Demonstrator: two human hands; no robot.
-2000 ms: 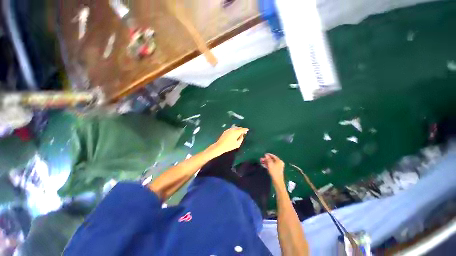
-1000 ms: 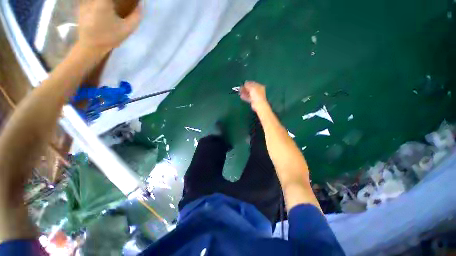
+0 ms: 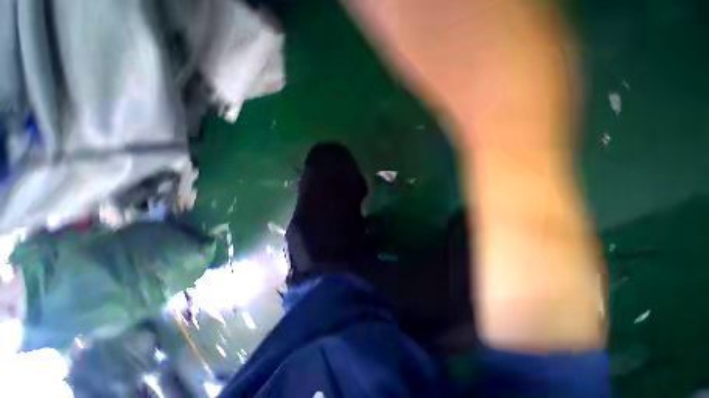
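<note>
My right hand (image 3: 466,47) is very close to the camera and strongly blurred. It reaches up the frame with the forearm below it, and its fingers are cut off by the top edge, so I cannot tell what it holds. My left hand is not in view. A pale grey-white hanging cloth (image 3: 109,78) is at the upper left, beyond the visible part of my right hand. A dull green sack or cloth heap (image 3: 117,272) lies below it at the left.
The green floor (image 3: 404,101) has small white scraps (image 3: 386,176) on it. My dark-clothed legs and a shoe are at the centre. Blurred bundles and a bright glare patch are at the lower left. The blue garment covers the bottom.
My left hand, raised at the upper left before, has left the view. My right arm has come up close to the camera. The view has shifted; the white bar and right-side cloth are gone.
</note>
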